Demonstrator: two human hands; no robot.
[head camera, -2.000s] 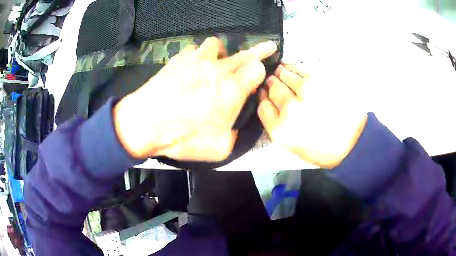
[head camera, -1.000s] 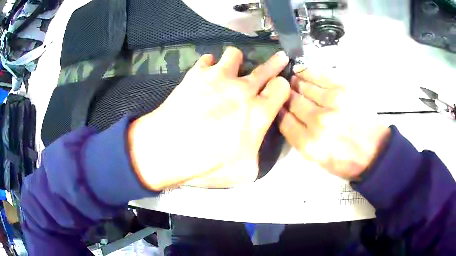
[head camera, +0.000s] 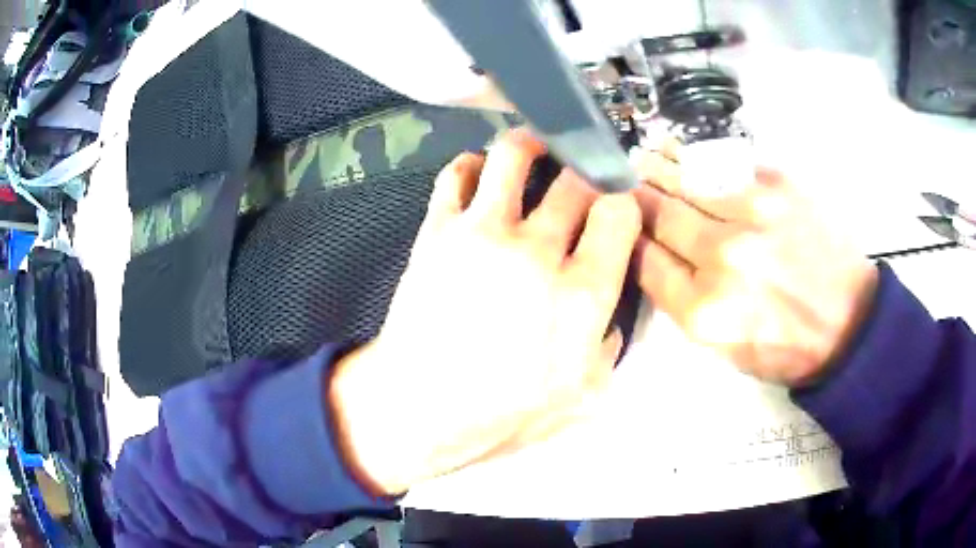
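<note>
The black mesh back panel (head camera: 321, 252) lies on the white table, with a camouflage webbing strip (head camera: 342, 161) across it and a black webbing strap (head camera: 227, 182) crossing that strip. My left hand (head camera: 503, 289) lies spread, palm down, on the panel's right part. My right hand (head camera: 738, 257) has its fingertips at the panel's right rim, touching my left fingertips. The rim there is hidden under the fingers, below a grey machine part (head camera: 535, 86). The metal parts and round dark discs of the sewing machine (head camera: 698, 99) are just behind my right fingers.
Thread snips (head camera: 944, 219) lie at the right, with a dark cord beside them. A dark box (head camera: 940, 54) is at the upper right. Stacked black panels (head camera: 59, 353) stand at the left beyond the table edge, with grey straps and cloth above them. Ruler markings (head camera: 792, 441) show near the front edge.
The panel has turned, its camouflage strip now slanting up to the right. Both hands have moved slightly right and down in view. More of the machine and the grey part shows than two seconds ago.
</note>
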